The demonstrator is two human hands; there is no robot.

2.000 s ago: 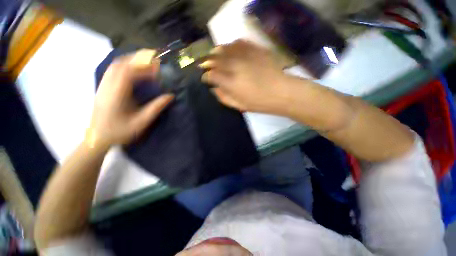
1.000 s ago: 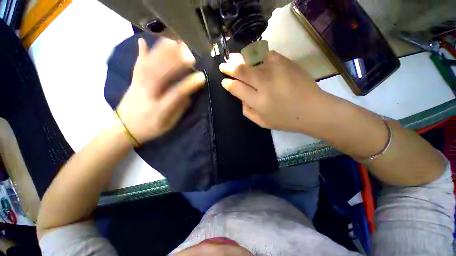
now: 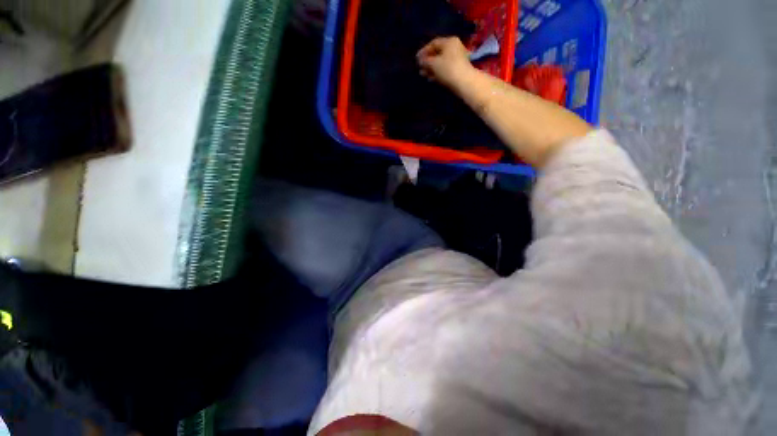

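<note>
My right hand [image 3: 444,60] is over the red basket [image 3: 443,153], above the black pieces [image 3: 400,51] inside it. Its fingers are curled together, and black material lies right at the fingertips. The frame does not show whether a piece is pinched. The red basket sits inside a blue basket [image 3: 594,51]. A large dark cloth panel [image 3: 111,324] lies at the left, over the table and down past its edge. My left hand is not in view.
The white tabletop [image 3: 153,128] with its green ruler-marked edge [image 3: 228,128] is at the left. A dark smartphone [image 3: 64,119] lies on it. Red material [image 3: 542,81] shows in the blue basket beside the red one. Grey floor [image 3: 682,102] is at the right.
The view has swung right, away from the sewing machine. My right hand has left the dark cloth at the needle and is now over the basket. My left hand has gone out of view.
</note>
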